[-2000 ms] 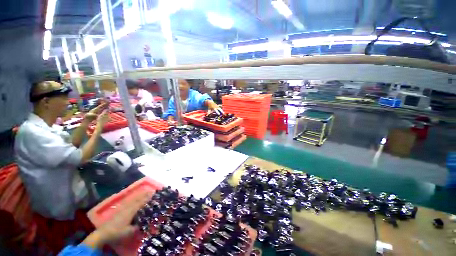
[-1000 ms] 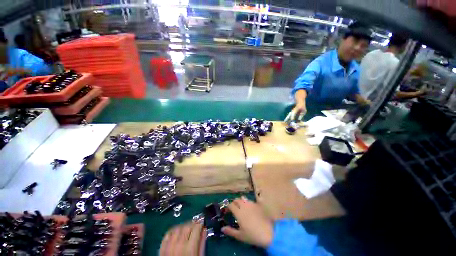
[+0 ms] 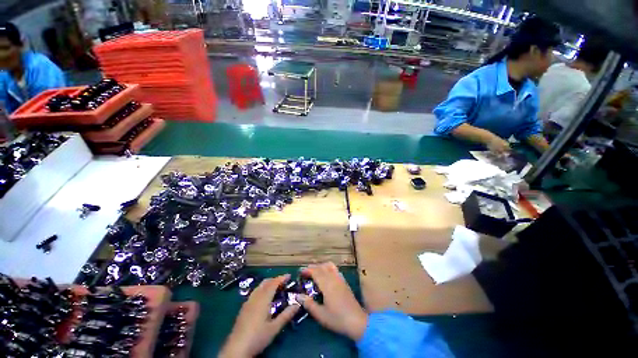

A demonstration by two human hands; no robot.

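Observation:
My left hand (image 3: 257, 318) and my right hand (image 3: 334, 301) are together low in the middle, over the green bench top. Between their fingers are black-and-silver pieces (image 3: 294, 299), partly hidden by the fingers. Both hands hold these pieces; how they join cannot be told. A large loose heap of black strap parts (image 3: 203, 217) with shiny ends lies just beyond, on tan boards (image 3: 301, 234). A pink-orange foam tray (image 3: 159, 314) with rows of black-and-silver pieces is at lower left.
A square black unit (image 3: 418, 183), white paper (image 3: 453, 257) and a small black box (image 3: 488, 212) lie right. A black compartment tray (image 3: 594, 245) is at far right. Left are a white board (image 3: 105, 183) and stacked orange-red trays (image 3: 157, 73). A coworker (image 3: 497, 98) is across the bench.
The view has turned right from the foam tray to the bench middle. Since one second ago my hands have closed in around the pieces. The coworker's hand has moved off the square unit.

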